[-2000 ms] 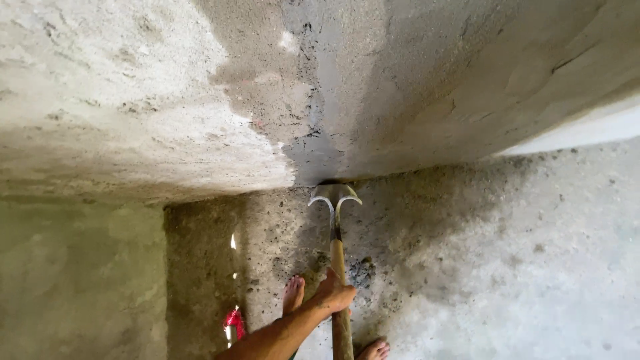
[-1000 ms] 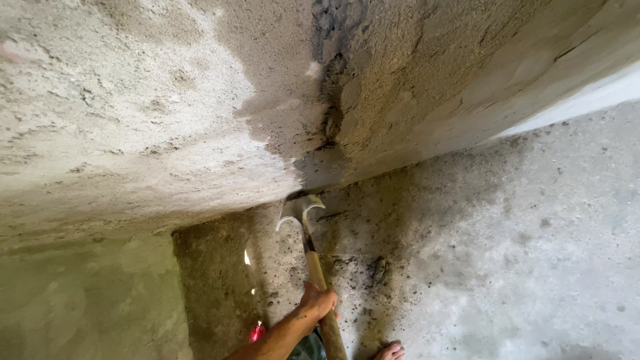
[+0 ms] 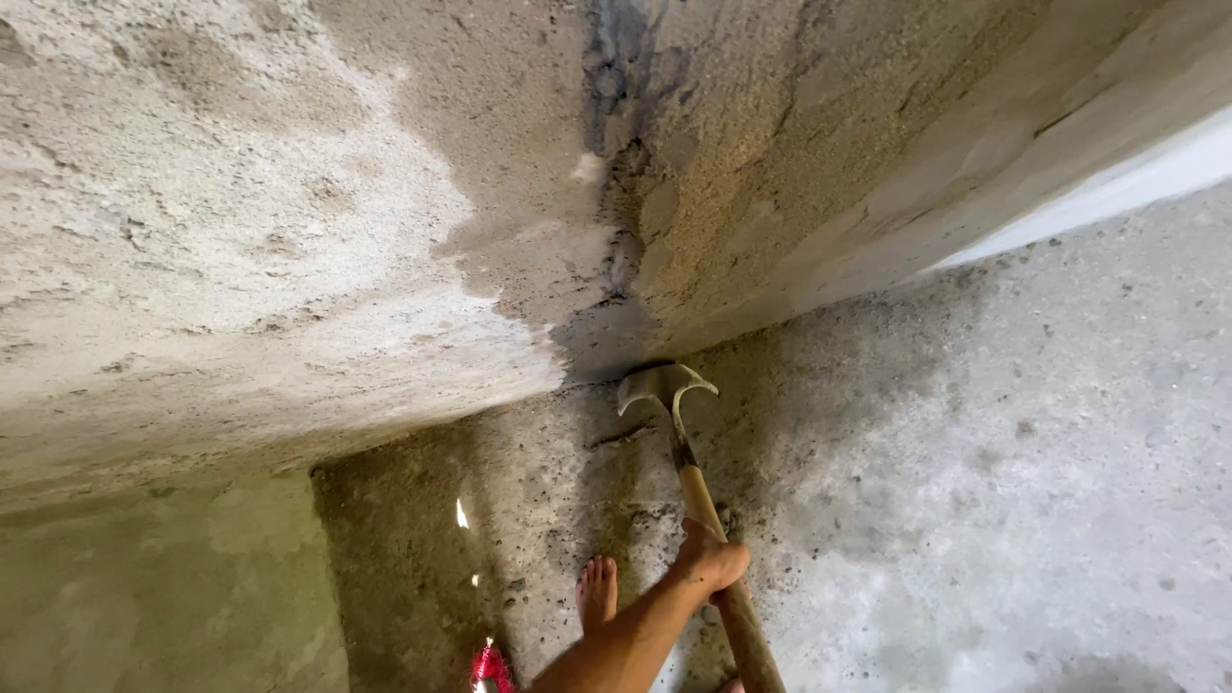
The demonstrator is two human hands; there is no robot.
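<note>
My left hand (image 3: 710, 560) is closed around the wooden handle of a shovel (image 3: 751, 635), with the forearm coming in from the bottom. The shovel's metal blade (image 3: 664, 387) has curled shoulders and meets the foot of the wall, where its tip is hidden. Above it, a dark, rough groove (image 3: 624, 207) runs up the plastered wall (image 3: 385, 241), with a smoother grey damp patch (image 3: 606, 332) at its lower end. My right hand is not in view.
A bare foot (image 3: 597, 589) stands on the rough concrete floor (image 3: 962, 481), left of the handle. A red object (image 3: 491, 669) lies at the bottom edge. A greenish wall surface (image 3: 173, 587) fills the lower left. Small dark crumbs (image 3: 643, 520) lie near the handle.
The smooth grey strip on the wall seen two seconds ago now shows a dark, rough groove. Since one second ago, the shovel blade has moved right along the wall's foot. My left hand keeps its grip.
</note>
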